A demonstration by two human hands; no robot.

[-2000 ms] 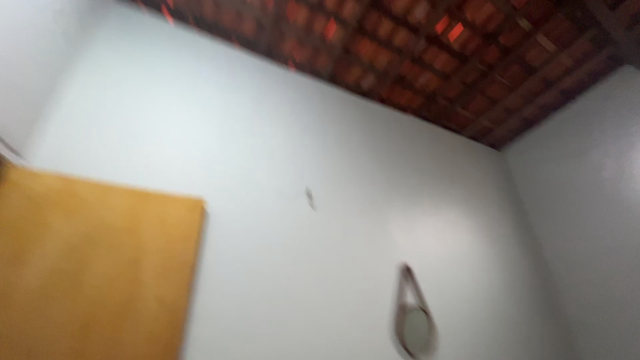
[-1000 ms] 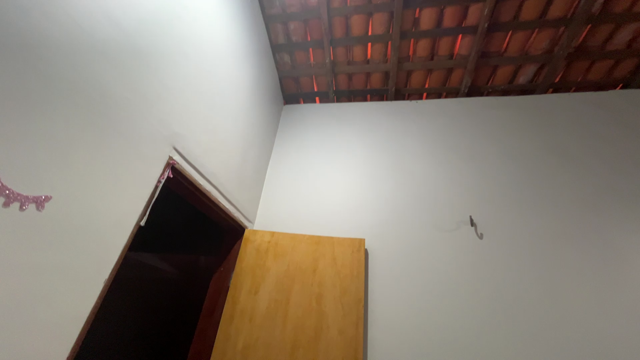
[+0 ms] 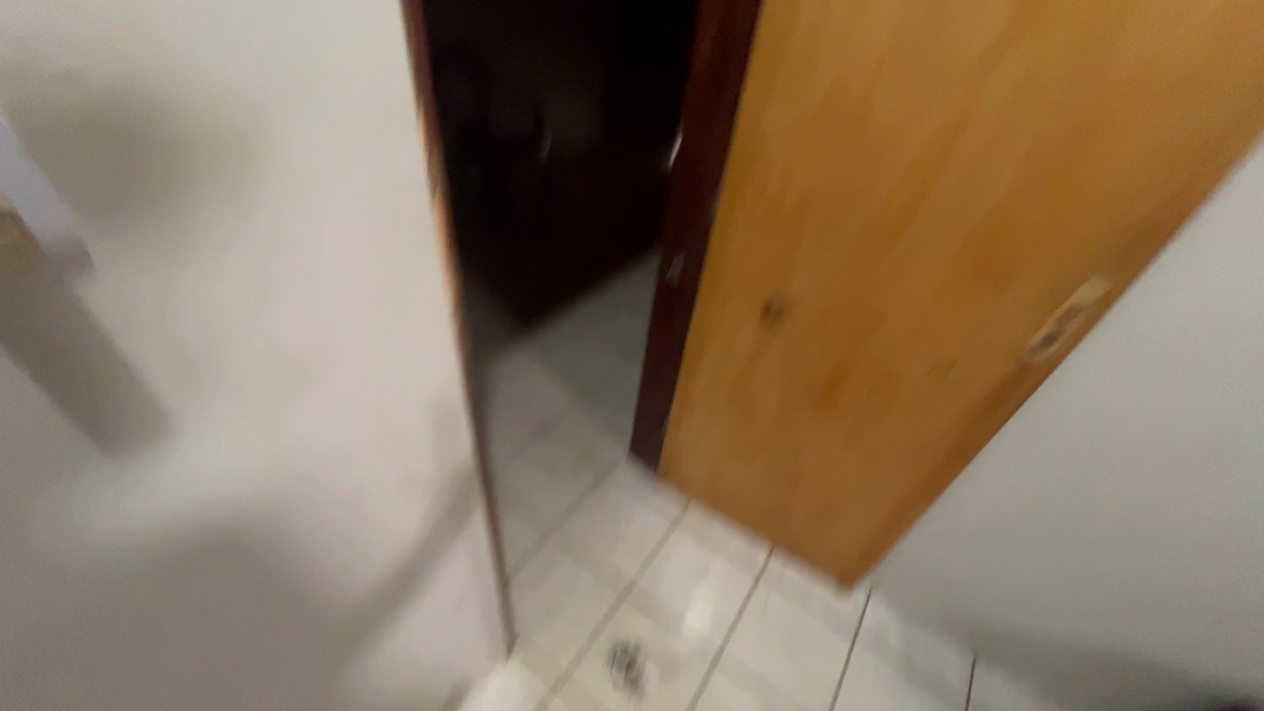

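Neither my left hand nor my right hand is in view, so what they hold cannot be seen. A yellow-brown wooden door stands swung open on the right, with a recessed fitting or cut-out near its far edge. Left of it is a dark doorway with a dark reddish-brown wooden frame. The picture is blurred.
White tiles cover the floor and continue through the doorway. A dark round mark, perhaps a drain, lies on them. A pale wall fills the left; another wall stands behind the door.
The view has swung down from the tiled roof and upper walls to the doorway and floor. The door stands open in both the one-second-old frame and now.
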